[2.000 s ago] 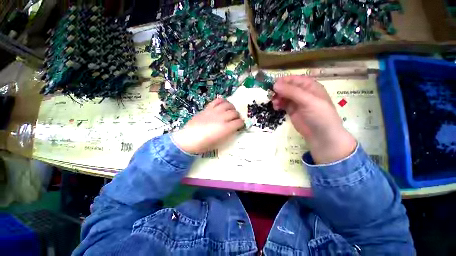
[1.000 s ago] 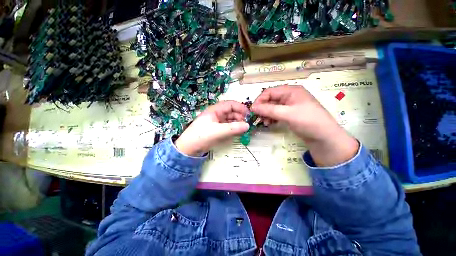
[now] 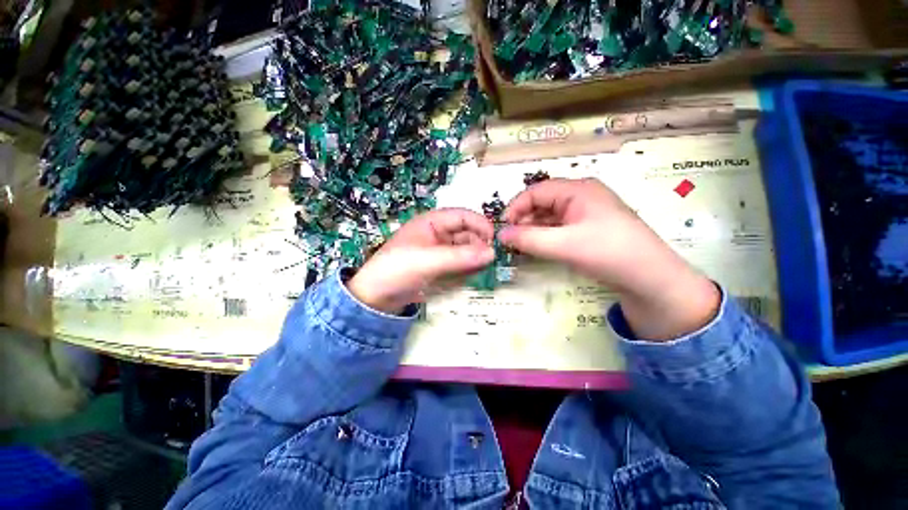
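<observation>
My left hand (image 3: 430, 251) holds a small green circuit board (image 3: 485, 276) by the fingertips, low over the card. The board's lower end shows below my fingers; the rest is hidden. My right hand (image 3: 569, 231) meets it from the right, its thumb and forefinger pinched at the board's upper part. Whether a small part is in that pinch is too small to tell. Small black parts (image 3: 495, 206) show just above and between my fingertips, and more (image 3: 536, 178) behind my right fingers. The loose board pile (image 3: 368, 129) lies just beyond my left hand.
Layered stacked boards (image 3: 139, 120) stand at the far left. A cardboard tray (image 3: 637, 88) of green boards is at the upper right. A blue plastic bin (image 3: 796, 229) with black parts is at the right edge. The printed card surface (image 3: 159, 289) has a pink front edge.
Since the first frame, my right hand brought a board from the right down to my left hand, which turned to take it. In the last second both hands stayed together, fingers shifting slightly.
</observation>
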